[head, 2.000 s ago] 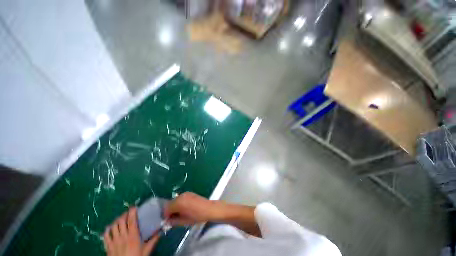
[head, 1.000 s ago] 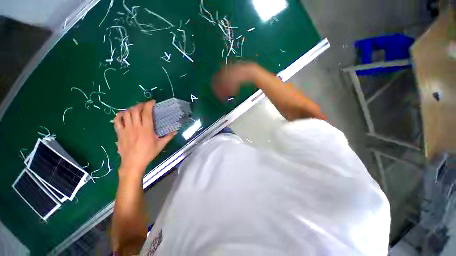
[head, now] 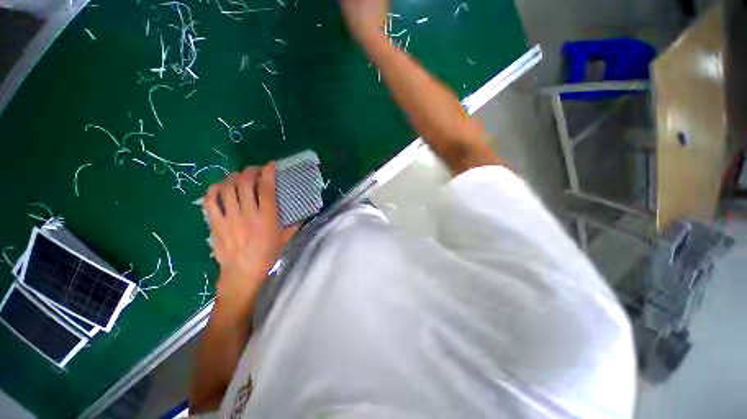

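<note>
A stack of panels (head: 300,190) stands on the green-topped workbench (head: 217,98) near its front edge, its striped grey-white side showing. My left hand (head: 246,214) lies over the stack's left part and holds it, hiding much of it. My right hand (head: 364,15) is stretched out over the bench at the top edge of the picture, cut off and blurred; its fingers are not clear. Several loose solar panels (head: 74,278) with dark faces and white borders lie overlapping on the bench at the left. Thin white edge trimmings (head: 184,49) are scattered over the green top.
The bench's silver edge rail (head: 500,78) runs diagonally beside my body. To the right are a blue plastic stool (head: 608,64), a brown board table (head: 692,123) with metal legs, and a grey object (head: 676,278) on the floor side, type unclear.
My right hand has moved from near the stack out across the bench to the picture's top edge. My left hand stays on the stack. The view has shifted, bringing the loose panels into sight.
</note>
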